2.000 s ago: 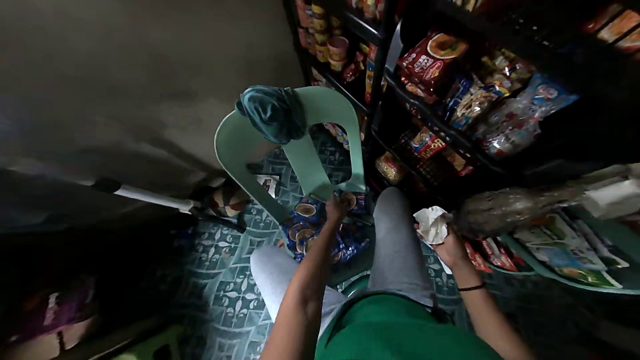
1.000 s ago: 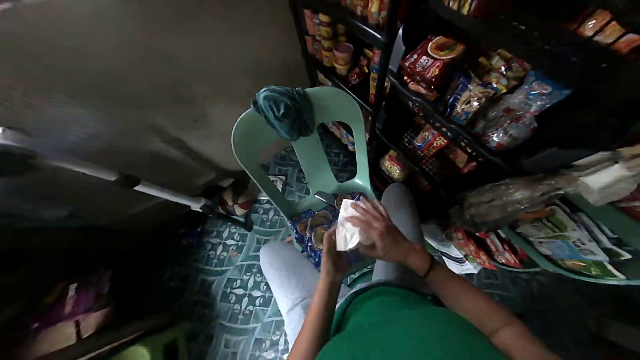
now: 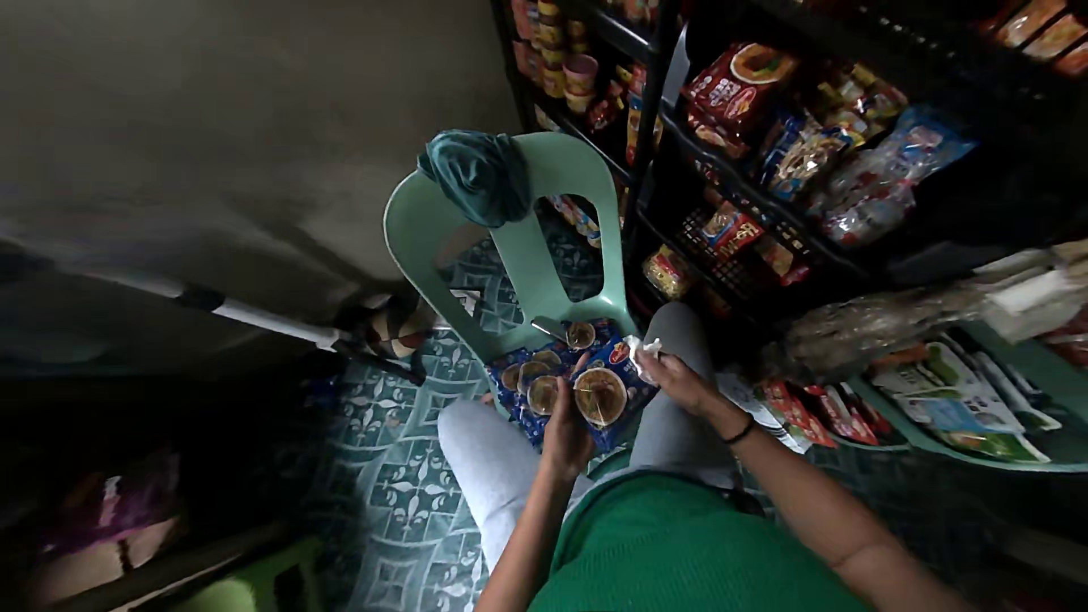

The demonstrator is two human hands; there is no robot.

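My left hand [image 3: 567, 432] holds a blue food packet [image 3: 602, 393] printed with a bowl of food, at its left edge. My right hand [image 3: 676, 381] pinches a crumpled white tissue or cloth [image 3: 643, 357] against the packet's upper right corner. More blue packets [image 3: 529, 384] of the same look lie on the seat of a pale green plastic chair [image 3: 544, 291], to the left of my left hand. A small grey, elongated object [image 3: 549, 328] lies behind them on the seat. A dark teal cloth [image 3: 478, 177] hangs over the chair's backrest.
Black shelves [image 3: 653, 51] with packaged foods stand behind and right of the chair. At the right are a green tray [image 3: 1003, 463] of sachets and a clear plastic bag [image 3: 875, 333]. A white pole [image 3: 272, 320] and a ball [image 3: 395, 327] are at the left, by the wall.
My hands have moved apart, the right one rightward with the white piece. A blue packet is now raised in my left hand; two seconds ago that hand was at the packets on the seat.
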